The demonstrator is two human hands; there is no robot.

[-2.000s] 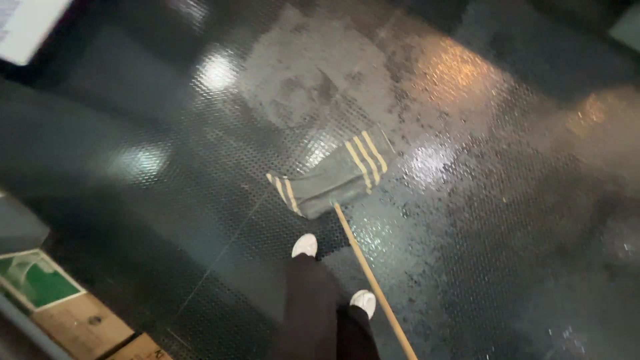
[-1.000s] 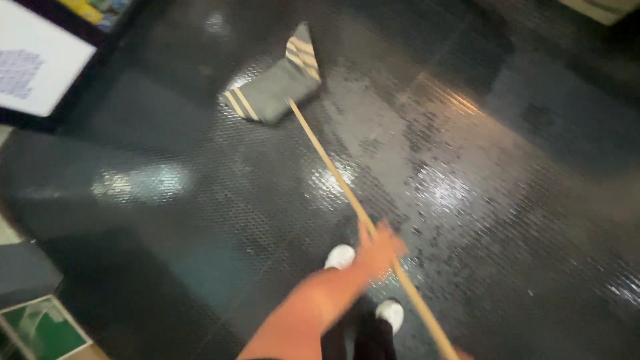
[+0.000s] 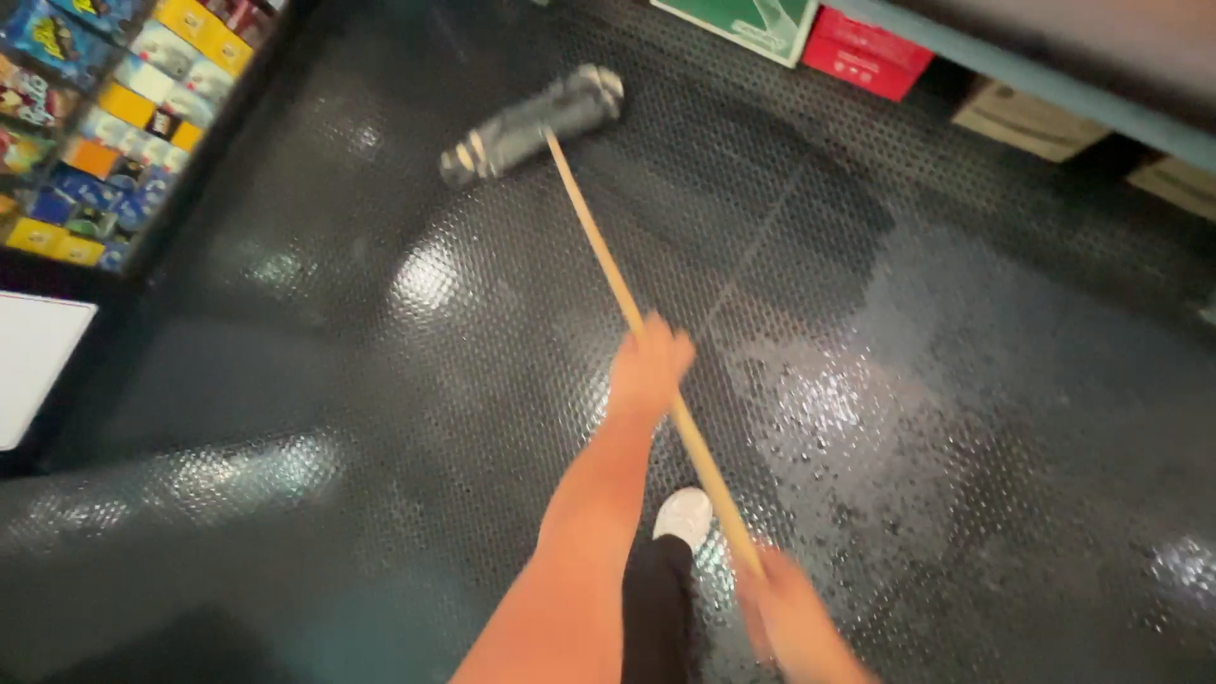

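Note:
My left hand (image 3: 652, 366) grips the middle of a pale wooden pole (image 3: 600, 249). Lower down, near the pole's end, my right hand (image 3: 779, 598) is closed around it, slightly blurred. At the far end of the pole a dark grey cloth with cream stripes (image 3: 541, 122) lies bunched on the black textured floor (image 3: 494, 380), blurred. Wet sheen and droplets show on the floor to the right of the pole. One white shoe (image 3: 684, 518) stands beside the pole, between my forearms.
A rack of packaged snacks (image 3: 123, 123) stands at the upper left, above a white panel (image 3: 38, 366). Along the upper right runs a shelf edge (image 3: 1026, 66), with a green box (image 3: 750, 24), a red box (image 3: 866, 55) and cardboard boxes (image 3: 1031, 119) beneath it.
The view has turned a lot. The striped cloth was spread wider before and is now narrower and bunched. My right hand has come into clear view on the pole.

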